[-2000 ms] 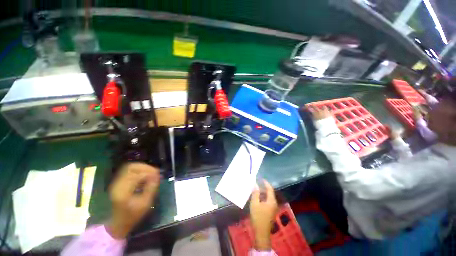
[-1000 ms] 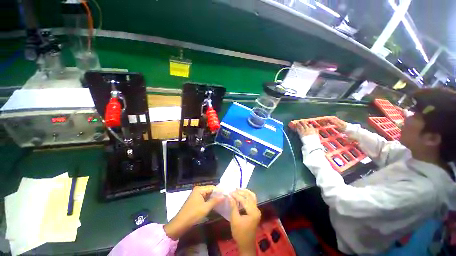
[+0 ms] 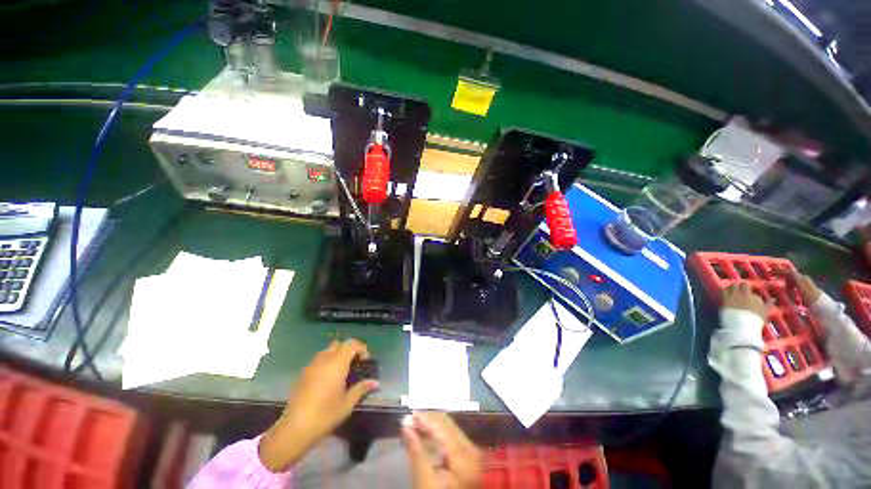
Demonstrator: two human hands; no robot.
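My left hand [image 3: 320, 396] is at the bench's front edge, below the left toggle press fixture [image 3: 368, 277]. Its fingertips hold a small dark watch unit [image 3: 363, 372]. My right hand [image 3: 441, 453] is at the bottom centre, cut off by the lower edge, with thumb and fingers close together and a tiny pale bit [image 3: 408, 420] at the fingertips. The right toggle press fixture [image 3: 468, 291] stands beside the left one. Both red handles are high on the fixtures.
A red-orange parts tray [image 3: 544, 468] is at my lap, another tray [image 3: 62, 430] at far left. Loose papers [image 3: 196, 320], a calculator [image 3: 21, 267], a light control box [image 3: 248, 172] and a blue control box [image 3: 611, 277] are on the bench. A person's hands touch a tray [image 3: 754, 277] at right.
My hands have separated from the pale film they held together. My left hand now holds the dark unit that lay on the bench. The view has shifted left, showing the calculator and left tray.
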